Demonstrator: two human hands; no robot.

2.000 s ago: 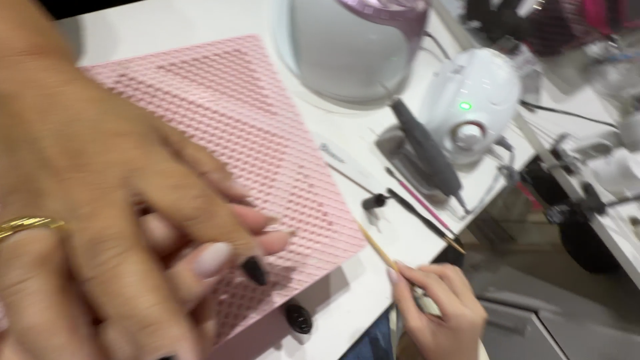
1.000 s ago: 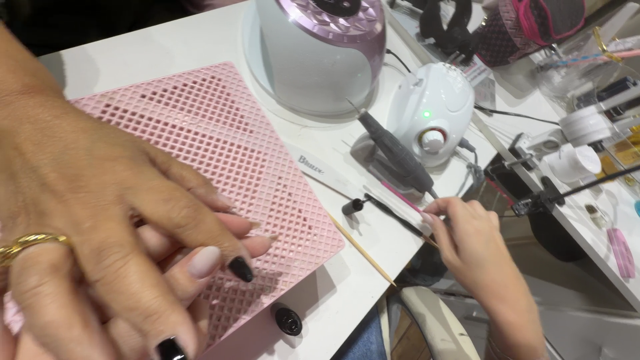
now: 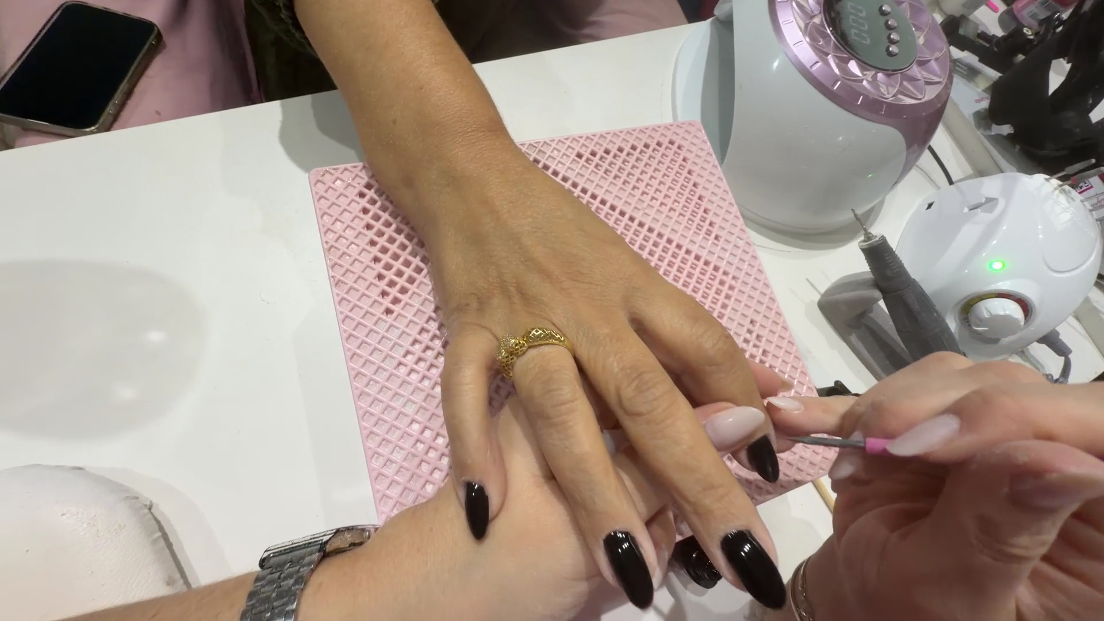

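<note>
My left hand, with a metal watch on its wrist, lies under another person's hand and grips that person's index finger between thumb and fingers. The person's nails are glossy black and a gold ring sits on one finger. My right hand holds a thin tool with a pink handle; its slim metal tip is beside the gripped finger's black nail. Beneath the hands lies a pink lattice mat. A black bottle or cap is partly hidden below the fingers.
A nail lamp stands at the back right. Beside it are a white nail drill control unit with a green light and a grey drill handpiece on its rest. A padded white armrest is lower left; a phone lies upper left.
My right hand has come from the table's right side to the person's finger, now with the pink-handled tool in it. My left hand still holds the person's finger. The view has shifted.
</note>
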